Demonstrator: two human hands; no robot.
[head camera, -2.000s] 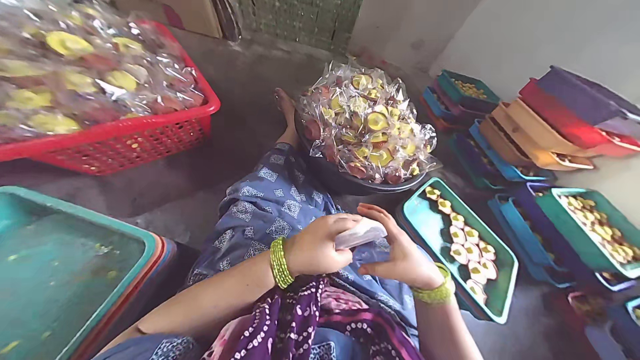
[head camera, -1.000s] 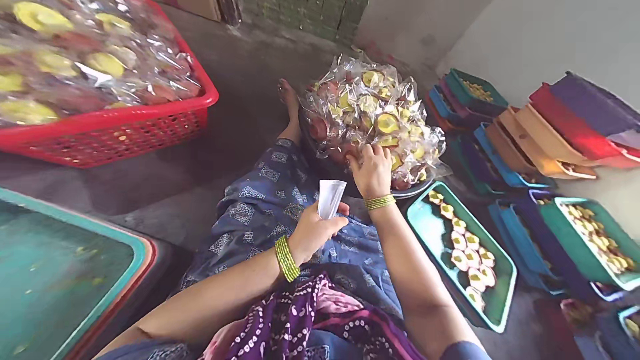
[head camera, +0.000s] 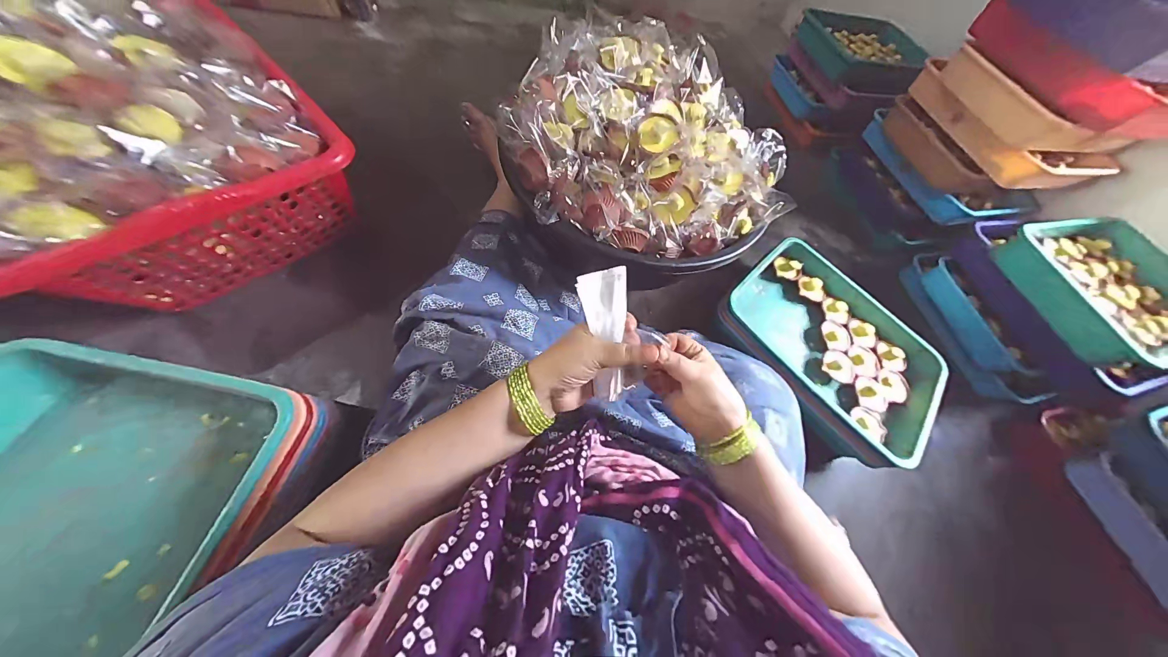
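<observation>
My left hand (head camera: 584, 365) holds a stack of clear plastic wrappers (head camera: 604, 306) upright over my lap. The fingertips of my right hand (head camera: 689, 374) meet those of the left and pinch a thin transparent film beside the stack. Ahead of my hands stands a dark round basin (head camera: 657, 266), heaped with wrapped small items in brown fluted cups with yellow tops (head camera: 657, 134). To the right, a teal tray (head camera: 776, 315) bears rows of small pale pieces with yellow tops (head camera: 862, 360).
A red plastic basket (head camera: 210, 219) of wrapped items stands at the upper left. Stacked trays with a teal one on top (head camera: 137, 456) lie at the lower left. More filled trays are piled along the right, including orange (head camera: 1022, 119) and green ones (head camera: 1049, 283).
My right hand was at the basin's near edge one second ago and is back beside my left hand, pinching film. The left hand has kept its hold on the stack of wrappers.
</observation>
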